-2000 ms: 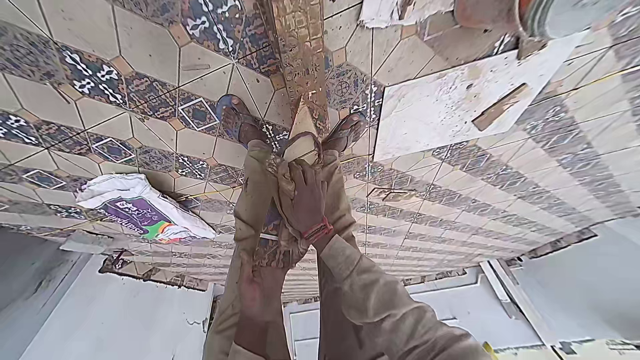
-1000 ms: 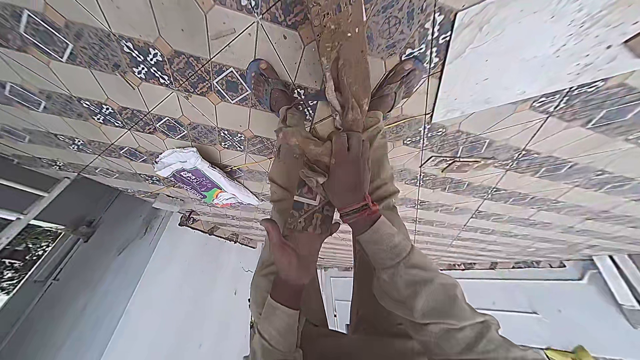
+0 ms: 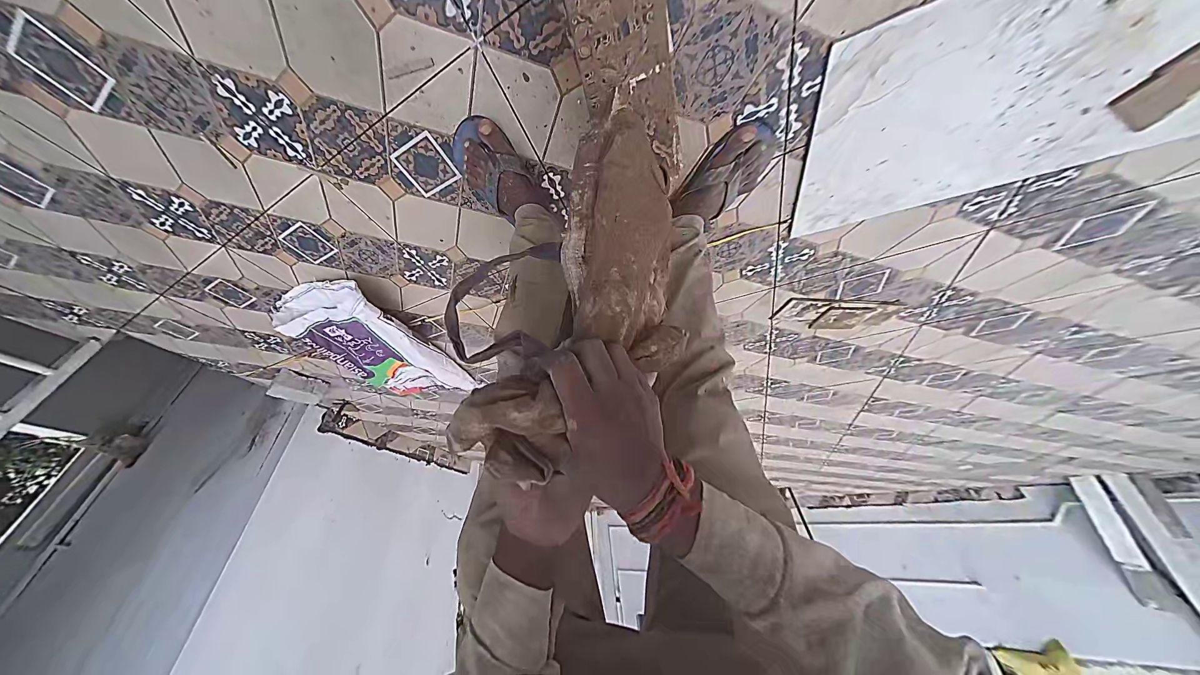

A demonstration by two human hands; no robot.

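Note:
A long, dusty brown cloth bag [image 3: 619,244] stretches out between my shins, its far end over a dirty board [image 3: 623,47] on the tiled floor. My right hand [image 3: 614,427], with red threads at the wrist, grips the near, bunched end of the cloth. Just left of and below it, my left hand [image 3: 544,506] is closed around loose folds [image 3: 516,422], which partly hide its fingers. A dark strap [image 3: 455,305] loops out on the left, over my trouser leg. What the bag contains is hidden.
A printed white plastic sack [image 3: 375,347] lies on the patterned tiles to the left. At the upper right is a pale, stained slab [image 3: 966,103] with a brown piece [image 3: 1158,89] on it. My sandalled feet stand either side of the board.
My left hand, spread with its palm showing a second ago, now holds the folds. The bag's body now extends farther from my hands, and the strap loop shows on the left.

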